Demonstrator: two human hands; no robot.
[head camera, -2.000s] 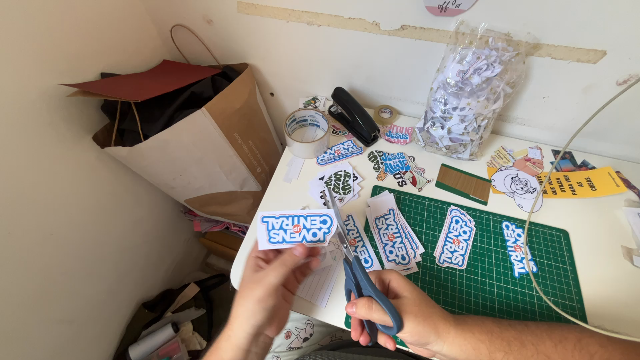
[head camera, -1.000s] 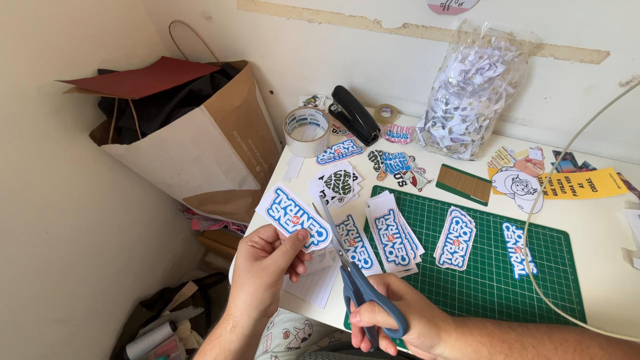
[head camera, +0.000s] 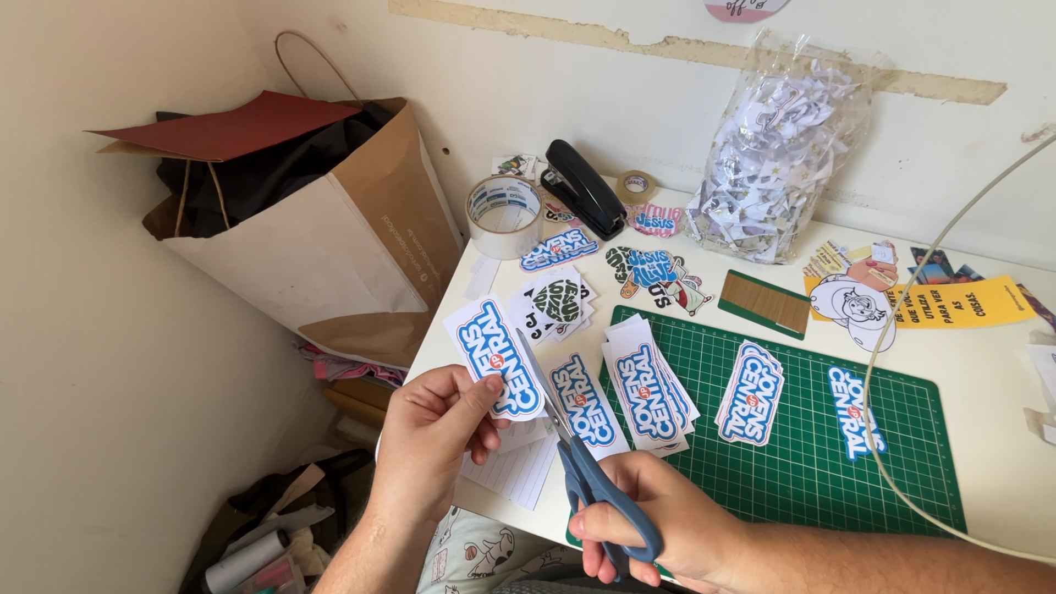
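Between the thumb and fingers of my left hand (head camera: 445, 433) is a printed paper sticker (head camera: 497, 359) with blue and white lettering, tilted, some white margin around the print. My right hand (head camera: 652, 524) grips blue-handled scissors (head camera: 598, 487); their blades point up and left, along the sticker's right edge. Beyond the blades lies a single uncut sticker (head camera: 587, 404). Right of it, a stack of uncut stickers (head camera: 649, 394) overlaps the green cutting mat (head camera: 796, 470). A pile of trimmed stickers (head camera: 749, 392) and another trimmed sticker (head camera: 854, 412) lie on the mat.
At the back stand a packing tape roll (head camera: 504, 216), a black stapler (head camera: 584, 188) and a clear bag of paper scraps (head camera: 780, 157). Round stickers (head camera: 557, 304) lie behind the held one. A pale cable (head camera: 895, 305) arches over the right side. A paper bag (head camera: 330, 247) stands left of the table.
My left hand has turned the sticker from roughly level to a steep slant beside the scissor blades. My right hand keeps hold of the scissors in about the same place.
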